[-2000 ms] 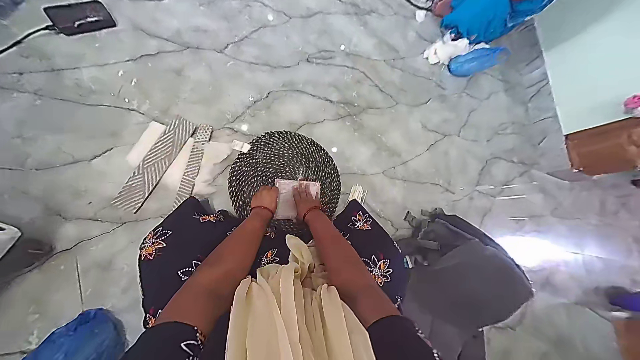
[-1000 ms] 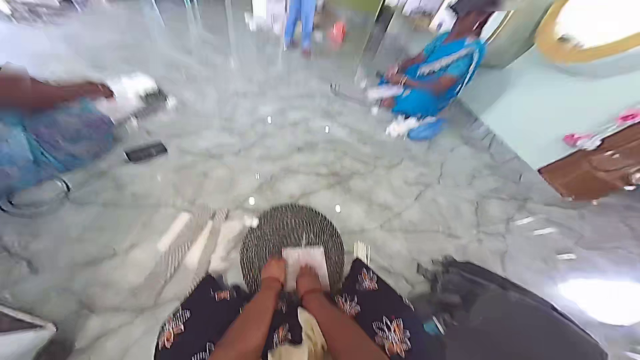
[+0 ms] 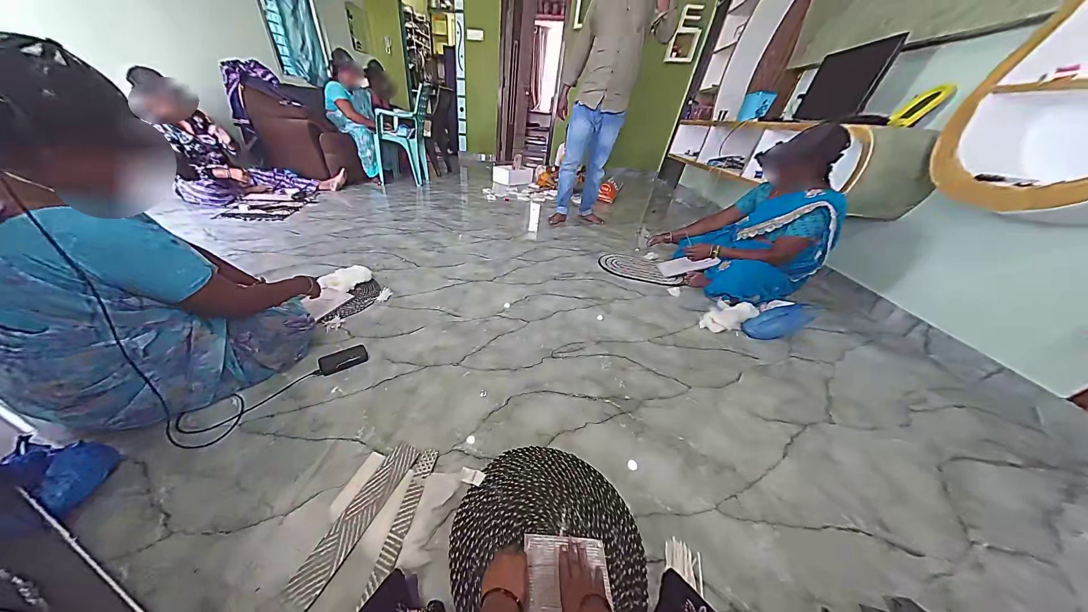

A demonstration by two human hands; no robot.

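A round, dark woven mat (image 3: 544, 476) with light flecks lies on the marbled floor at the bottom centre. On it rests a whitish, ribbed rectangular piece (image 3: 544, 565), its material unclear. My left hand (image 3: 505, 578) touches the left edge of this piece; its fingers are hard to make out. My right hand (image 3: 581, 578) lies flat on the right part of the piece, fingers pointing forward. Left of the mat are patterned strips (image 3: 357, 527) and whitish, soft-looking material (image 3: 433, 514). Thin white sticks (image 3: 683, 563) lie just right of the mat.
A person sits close on the left (image 3: 144, 314), near a black device with a cable (image 3: 342, 359). Another sits at the right (image 3: 765, 229) beside an oval mat (image 3: 637, 269) and a blue bag (image 3: 778, 321). Farther back, one person stands and others sit. A blue bundle (image 3: 81, 476) lies at left.
The view has tilted up strongly, showing the room and other people. Both my hands stay at the whitish piece on the round mat.
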